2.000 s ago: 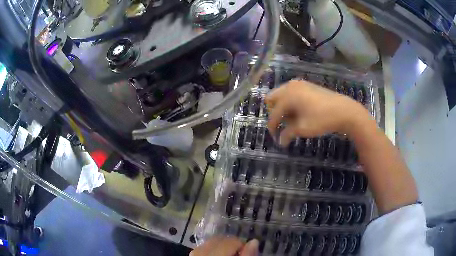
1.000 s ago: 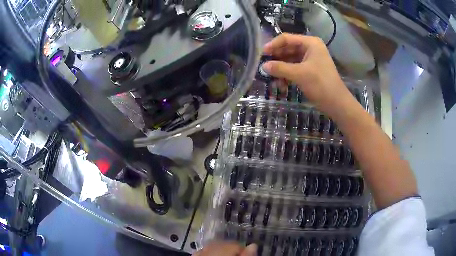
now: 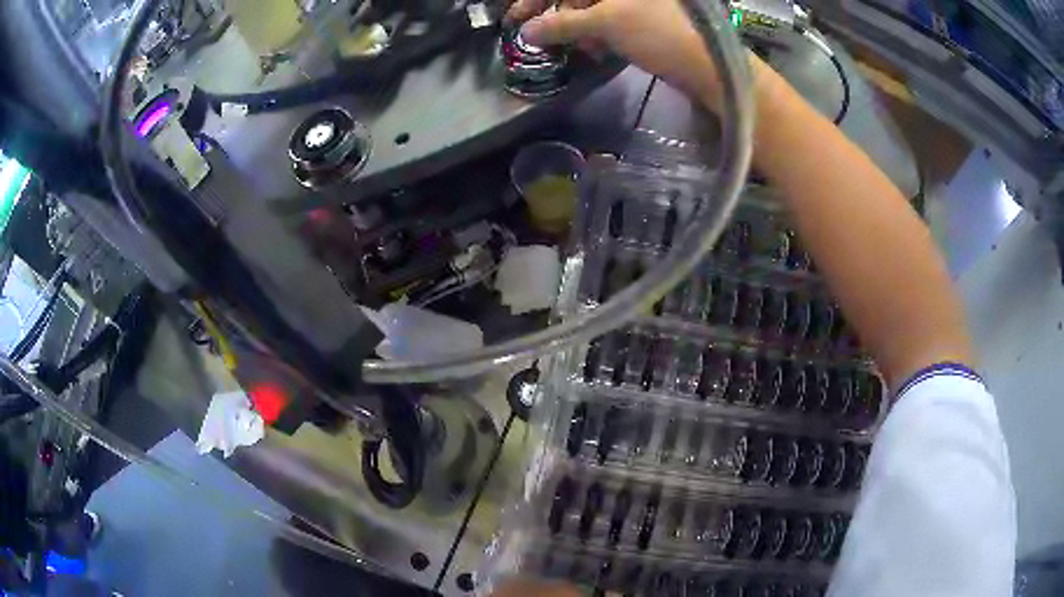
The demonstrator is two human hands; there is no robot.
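Observation:
My right hand (image 3: 607, 29) is at the top, reaching over the dial plate (image 3: 449, 111). Its fingertips are on a round black part (image 3: 531, 44) with a light centre, at the top of a round silver and black fixture (image 3: 537, 77). Whether the part is fully seated cannot be seen. My left hand (image 3: 537, 590) is only a sliver at the bottom edge, by the tray's near side; its fingers are hidden. The clear blister tray (image 3: 566, 338) holds rows of black discs standing on edge.
A large clear hoop (image 3: 502, 364) crosses the view over dial and tray. A second fixture (image 3: 327, 142) sits left on the dial. A clear cup (image 3: 546, 187) with yellowish contents stands between dial and tray. White wipes (image 3: 426, 332), a thick black arm (image 3: 280, 280) and a red light (image 3: 268, 404) are left.
My right hand has gone from over the tray, lifted a black part with a light centre, and carried it up and left to the fixture. My left hand shows less at the bottom edge.

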